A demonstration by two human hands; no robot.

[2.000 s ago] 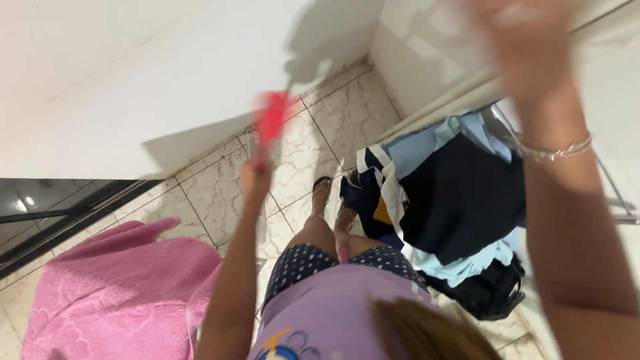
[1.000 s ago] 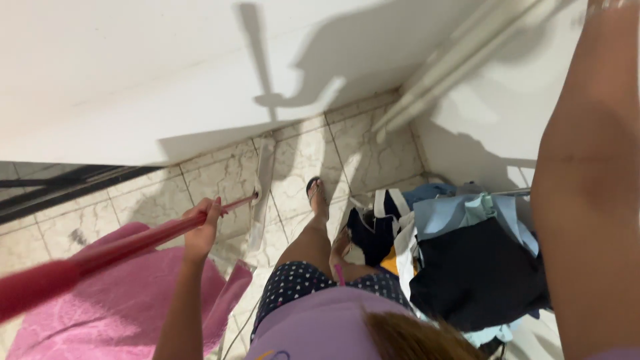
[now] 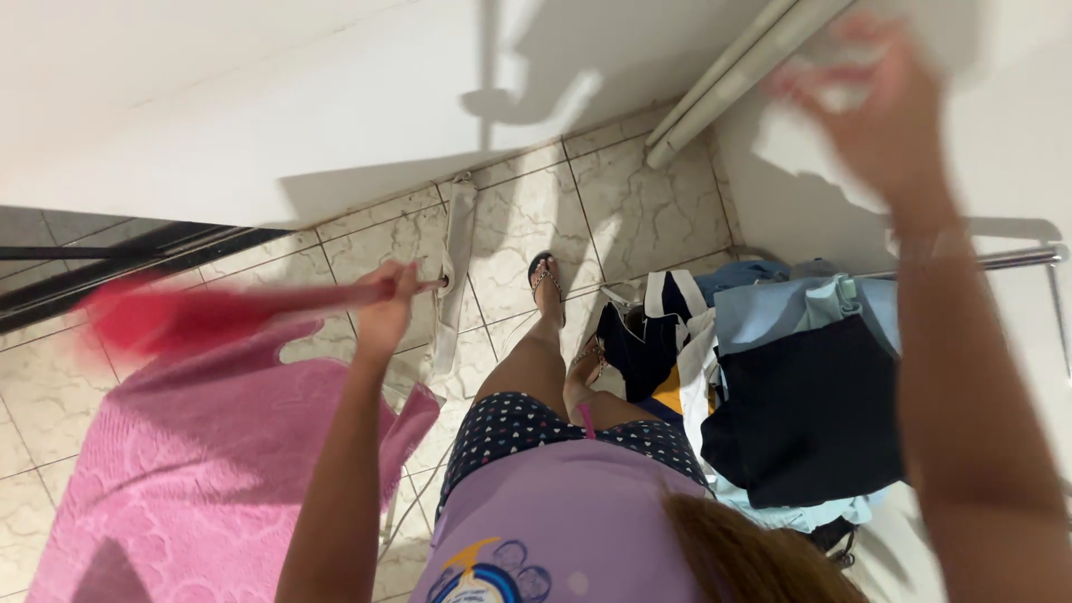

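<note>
My left hand [image 3: 389,306] is closed around the thin end of a long red object [image 3: 209,316], whose wider end is blurred and points left above a pink towel [image 3: 209,469]. Its exact kind cannot be told. The thin tip reaches in front of a white bar [image 3: 456,276] low over the floor. My right hand [image 3: 879,109] is raised at the upper right beside two pale pipes [image 3: 737,79]. It is blurred, with thumb and fingers apart and nothing visible in it. Below it, black cloth [image 3: 808,410] and light blue clothes [image 3: 758,318] hang over a metal rack.
The rack's metal rail [image 3: 1017,258] runs along the right wall. White walls meet behind the pipes at the corner of the tiled floor [image 3: 645,209]. A dark door track [image 3: 167,260] lies at the left. A thin cable [image 3: 419,494] crosses the floor near the towel.
The wide end of the red object has swung from the lower left edge up over the towel. My right hand, beyond the top edge one second ago, is now in view with its fingers apart.
</note>
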